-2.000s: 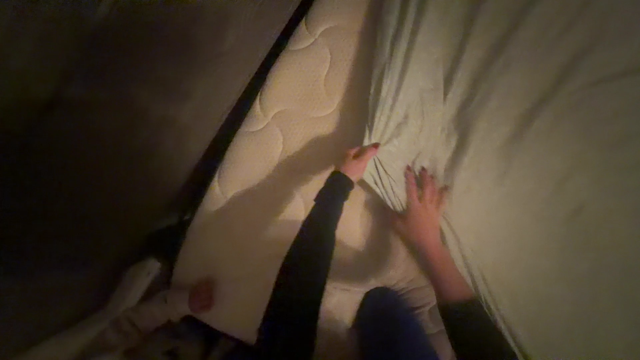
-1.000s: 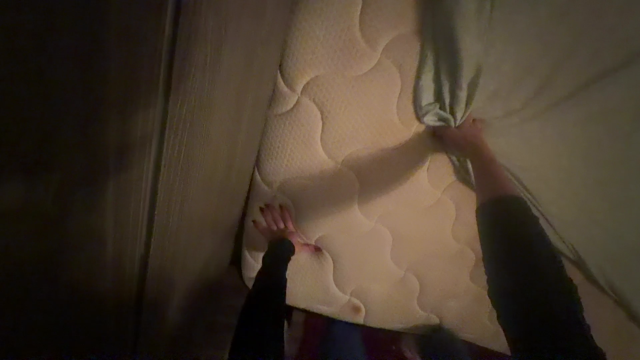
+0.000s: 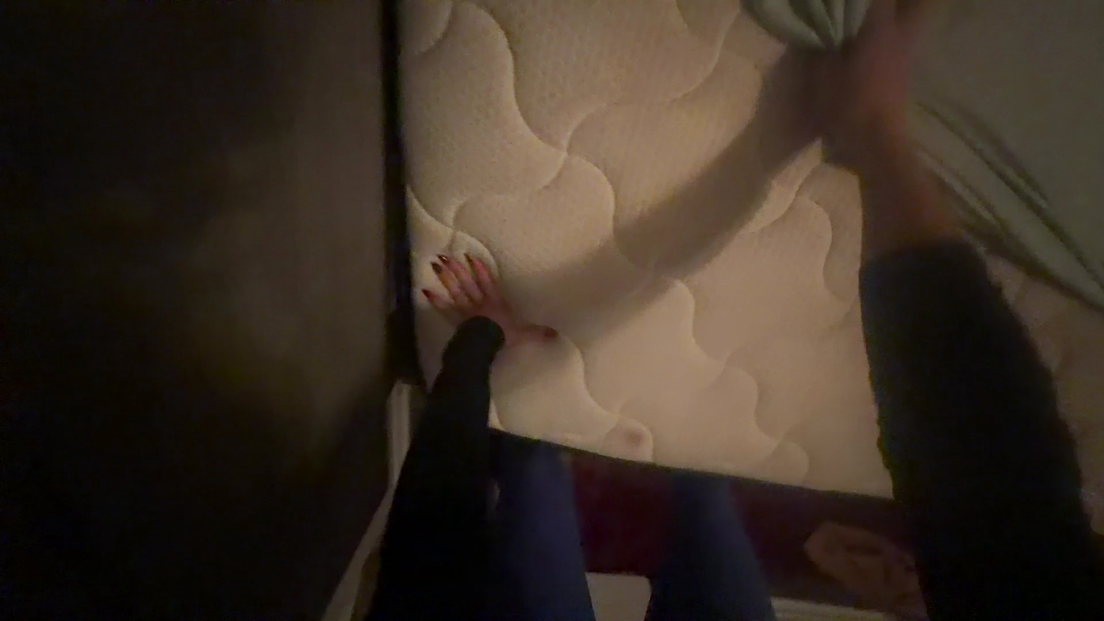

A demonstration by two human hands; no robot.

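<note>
Under me lies a quilted, cream-coloured mattress [image 3: 552,216] with a wavy stitched pattern. My left hand [image 3: 483,302] presses on it near its left edge, fingers spread, holding nothing. At the upper right my right hand [image 3: 871,78], blurred, grips a bunched pale green sheet [image 3: 811,21]. The sheet's folds continue down the right side of the view. My right forearm hides part of the mattress, and a long arm shadow crosses its middle.
A dark upright surface [image 3: 216,259] runs along the mattress's left side, with a narrow dark gap between. My legs in blue trousers [image 3: 543,526] stand at the near edge, beside a dark red band [image 3: 612,517] below the mattress.
Two seconds ago both hands were at the sheet's edge. My left hand has since gone down to the bare mattress, while my right hand took hold of the sheet. The view has shifted.
</note>
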